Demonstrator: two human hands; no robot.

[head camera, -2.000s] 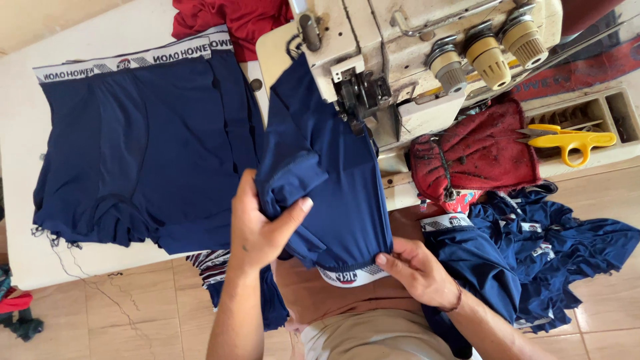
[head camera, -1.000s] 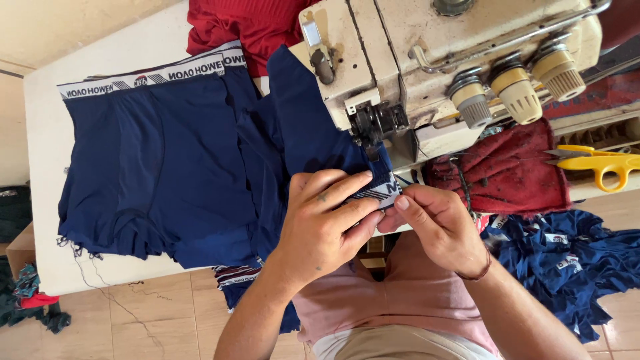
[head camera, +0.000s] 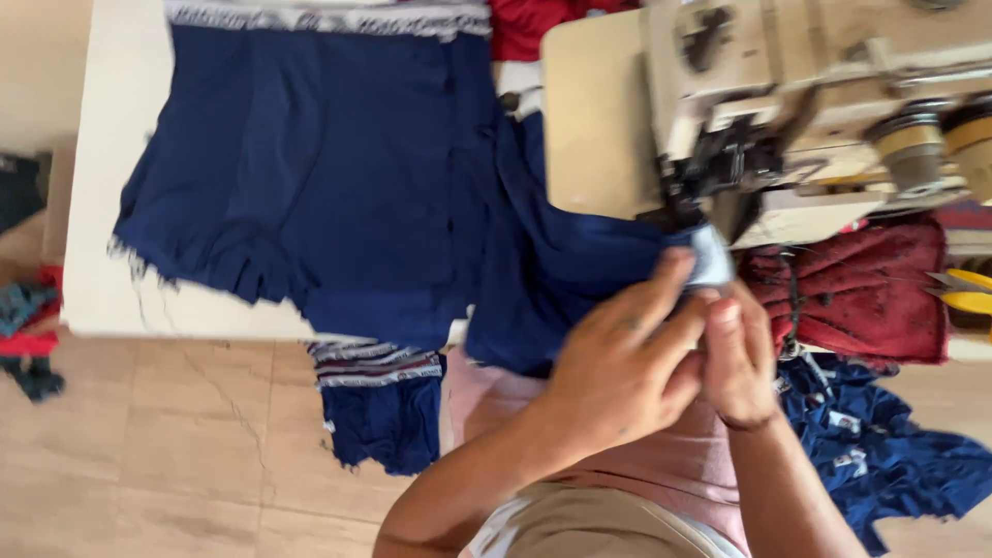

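Observation:
A navy fabric garment (head camera: 573,256) with a white waistband (head camera: 709,256) lies partly at the presser foot area of an overlock sewing machine (head camera: 721,167). My left hand (head camera: 628,364) rests its fingers on the garment by the waistband. My right hand (head camera: 740,353) meets it from the right, its fingertips at the lower end of the white band; blur hides the exact grip. Left of the machine lies a stack of navy boxer briefs (head camera: 349,170) with printed waistbands, partly under the garment's trailing cloth.
Dark red cloth (head camera: 860,294) hangs below the machine, with yellow-handled snips (head camera: 969,291) at its right. Navy pieces (head camera: 876,449) lie lower right, and a banded navy bundle (head camera: 380,403) lies below the white table's edge (head camera: 194,322). Red fabric (head camera: 519,31) is behind.
Two seconds ago my hands were apart on the garment; they came together at its waistband near the needle area. The garment's body now trails left over the stack. The view has shifted closer.

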